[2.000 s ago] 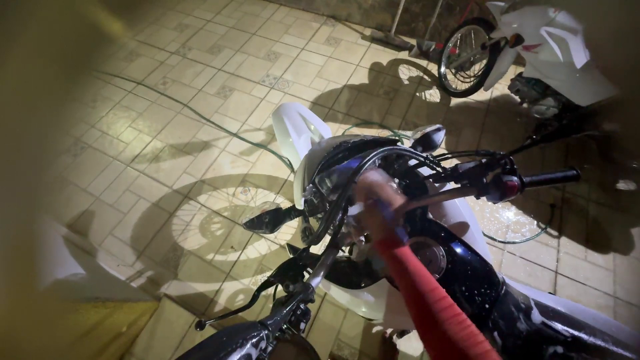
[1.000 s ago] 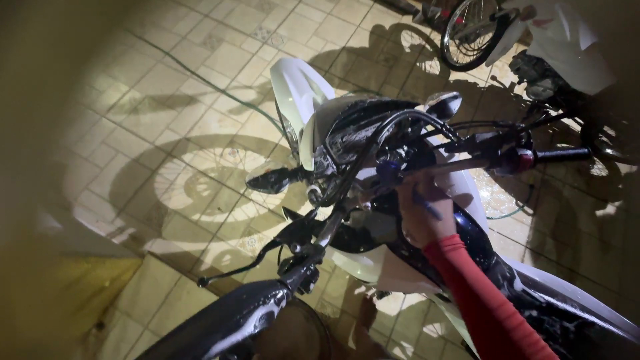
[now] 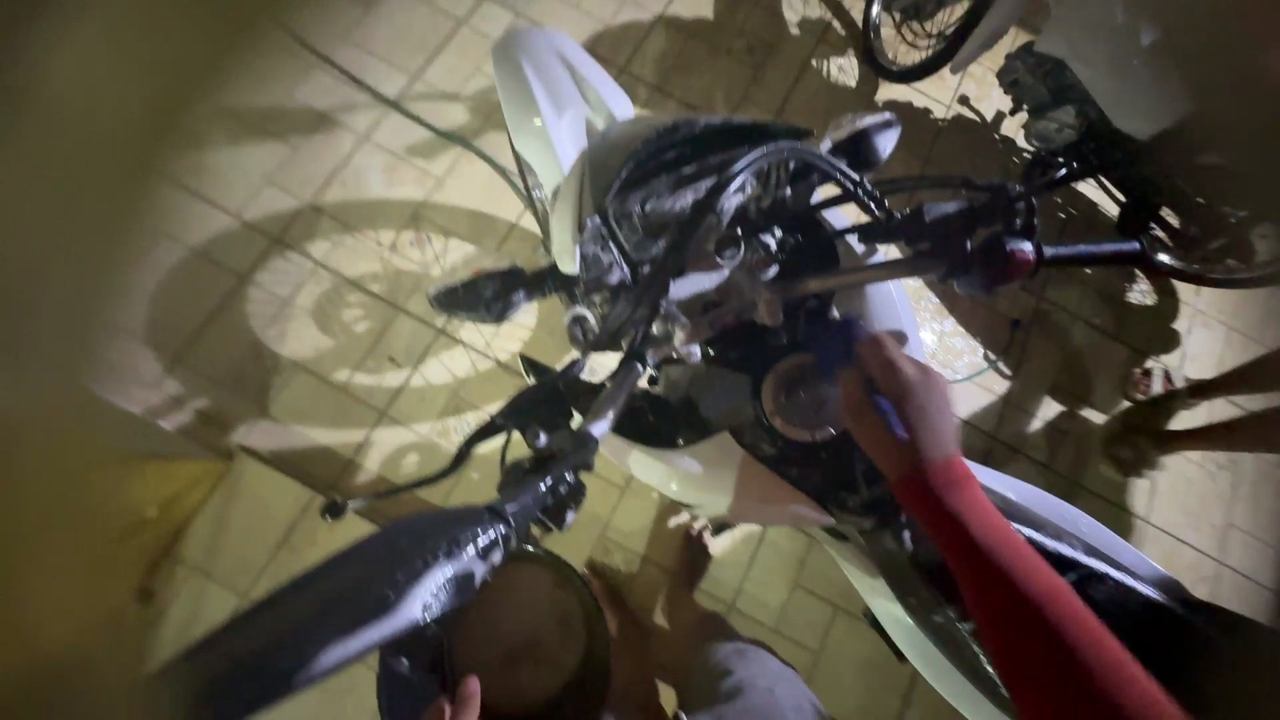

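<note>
A wet motorcycle with a white front fender (image 3: 560,105) stands before me. My right hand (image 3: 900,400), in a red sleeve, is over the front of its dark fuel tank, beside the round fuel cap (image 3: 803,397) and behind the handlebar (image 3: 870,272). It grips a blue object (image 3: 888,415), blurred, perhaps a brush. At the bottom edge, only fingers of my left hand (image 3: 462,697) show, at the rim of a dark round container (image 3: 530,630); the rest of that hand is out of frame. The container is below the near end of the handlebar, whose dark grip end fills the lower left.
Part of another motorcycle (image 3: 1060,110) stands at the upper right. A person's lower legs (image 3: 1220,400) show at the right edge. A thin hose (image 3: 420,120) crosses the tiled floor (image 3: 400,55). The mirror (image 3: 490,295) and the lever (image 3: 430,475) stick out leftward. My feet (image 3: 690,545) are below.
My right hand has moved from the middle of the handlebar back to the tank, beside the fuel cap. Fingers of my left hand and a person's legs at the right have come into view.
</note>
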